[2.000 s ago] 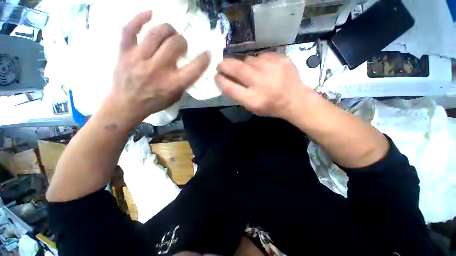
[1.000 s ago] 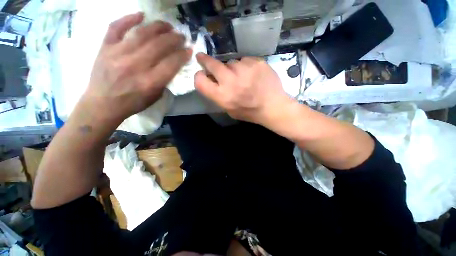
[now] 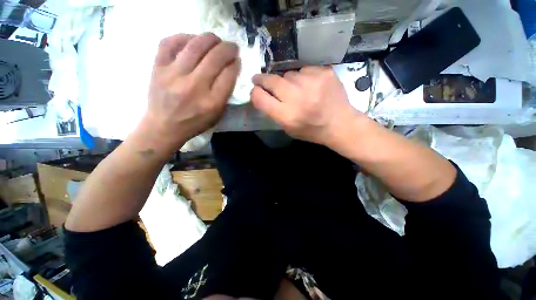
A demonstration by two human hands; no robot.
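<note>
A crumpled white fabric piece (image 3: 250,64) lies at the needle area at the top centre and spreads left, overexposed, over the table. My left hand (image 3: 194,82) rests on the fabric with fingers curled; its fingertips are hidden, so I cannot tell if it grips. My right hand (image 3: 302,102) pinches the fabric's right edge between thumb and forefinger, just in front of the machine. The dark presser foot area (image 3: 251,29) is above the fabric. The pale metal plate (image 3: 325,38) of the machine is above my right hand.
A black smartphone (image 3: 433,50) lies right of the machine. A thin metal tool (image 3: 374,88) lies beside a round dark spot. White fabric heaps (image 3: 511,193) are at the lower right. White cloth (image 3: 167,217) hangs by a wooden bench (image 3: 203,193). A vented grey motor (image 3: 20,73) stands left.
My left hand's fingers, spread earlier, are now curled closer together over the fabric. My right hand stays at the fabric's edge. The whole view has shifted slightly.
</note>
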